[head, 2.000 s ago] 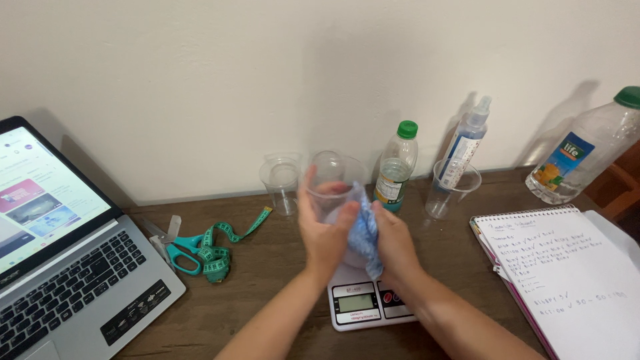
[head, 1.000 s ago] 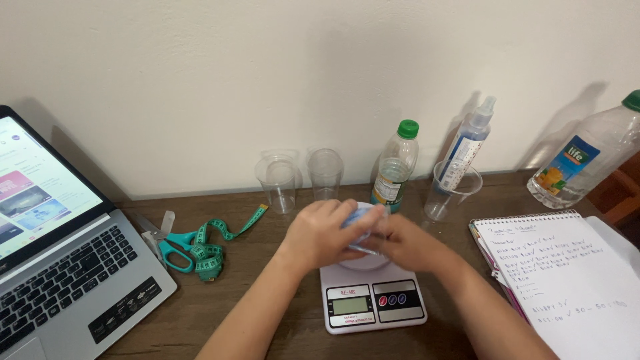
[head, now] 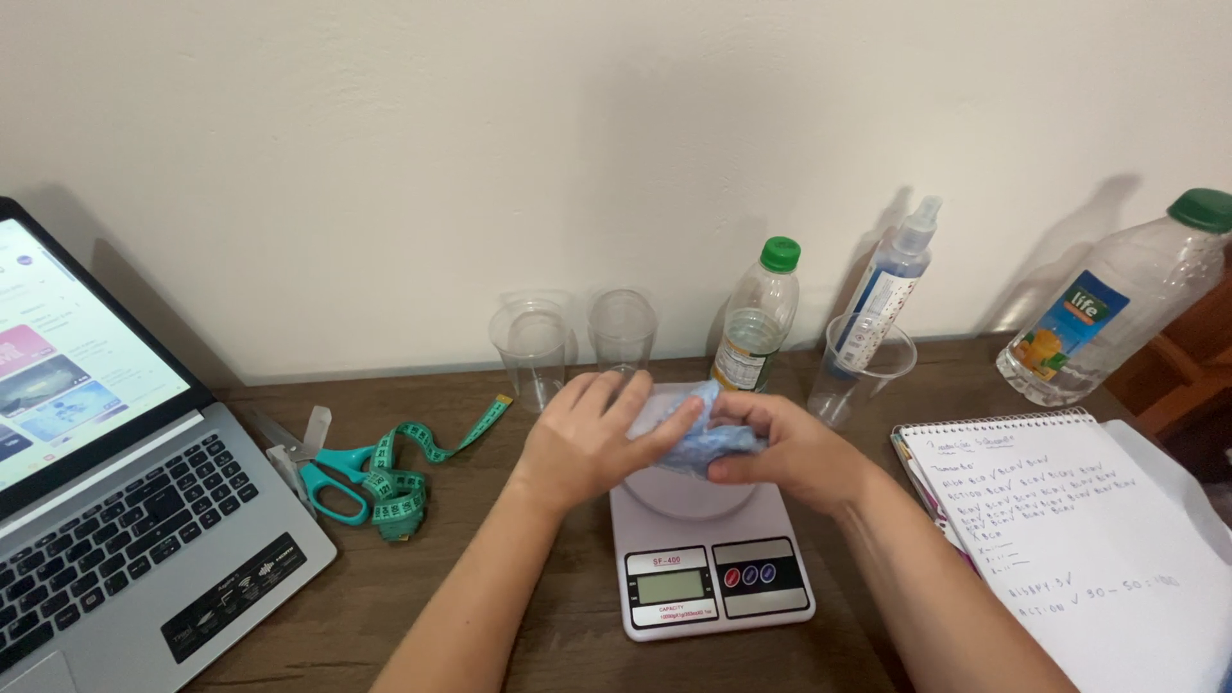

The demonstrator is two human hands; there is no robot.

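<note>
Over the round platform of a white kitchen scale (head: 707, 568), my right hand (head: 794, 443) grips a crumpled light-blue cloth (head: 707, 438). My left hand (head: 592, 438) lies against the cloth's left side, fingers spread; whether it grips the cloth cannot be told. Two clear plastic cups, one on the left (head: 532, 346) and one beside it (head: 622, 332), stand behind my left hand near the wall. A small clear bottle with a green cap (head: 758, 322) stands behind the scale, partly hidden by my right hand. The scale's display shows no readable figures.
At left are an open laptop (head: 221, 539), teal-handled scissors (head: 337, 481) and a green measuring tape (head: 397, 491). At right, a spray bottle (head: 885, 289) stands by a clear cup (head: 835, 390), with a large green-capped bottle (head: 1107, 298) and a spiral notebook bearing handwriting (head: 1049, 520).
A clear cup that was in my hands two seconds ago is no longer in them; two cups stand by the wall. The cloth remains between my hands, now over the scale's platform.
</note>
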